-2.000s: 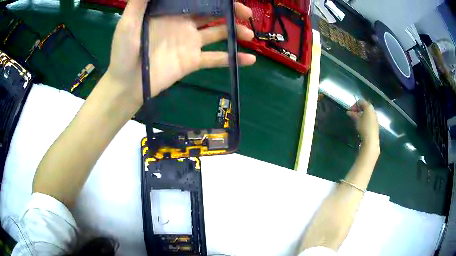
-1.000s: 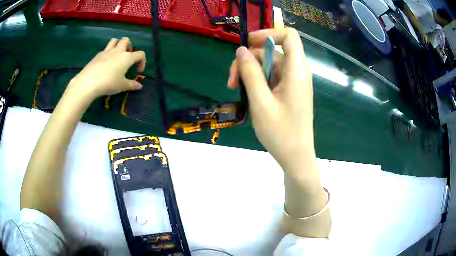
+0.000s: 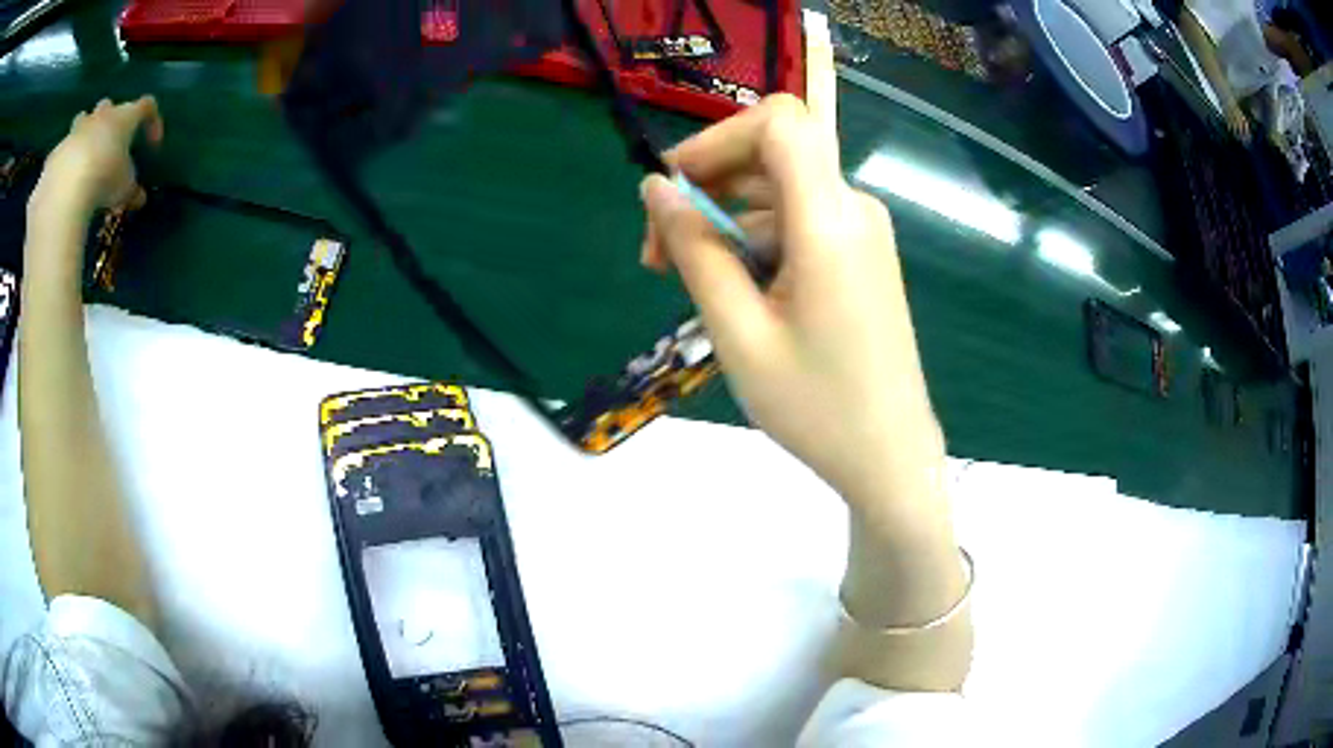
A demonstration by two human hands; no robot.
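Observation:
My right hand point(image 3: 797, 278) grips a black phone middle frame point(image 3: 424, 285) by its side edge, with pale blue tweezers point(image 3: 712, 209) between the fingers. The frame is tilted and blurred, its orange and silver end pointing down. My left hand point(image 3: 100, 161) is at the far left over the green belt, by the orange end of another frame point(image 3: 219, 275) lying flat; whether it touches anything is unclear. A fanned stack of frames point(image 3: 417, 504) with orange-gold ends lies on the white sheet point(image 3: 702, 585).
A red parts tray point(image 3: 731, 81) with frames inside is behind the green belt point(image 3: 980, 351). A small dark frame point(image 3: 1126, 348) lies on the belt at right. A brown-gold strip point(image 3: 906, 32) and a large disc point(image 3: 1082, 73) are beyond. A person's arm point(image 3: 1221, 73) shows top right.
My left hand has moved left along the belt. The frame in my right hand has swung from upright to tilted. A flat frame shows uncovered at left, and one now lies on the belt at right.

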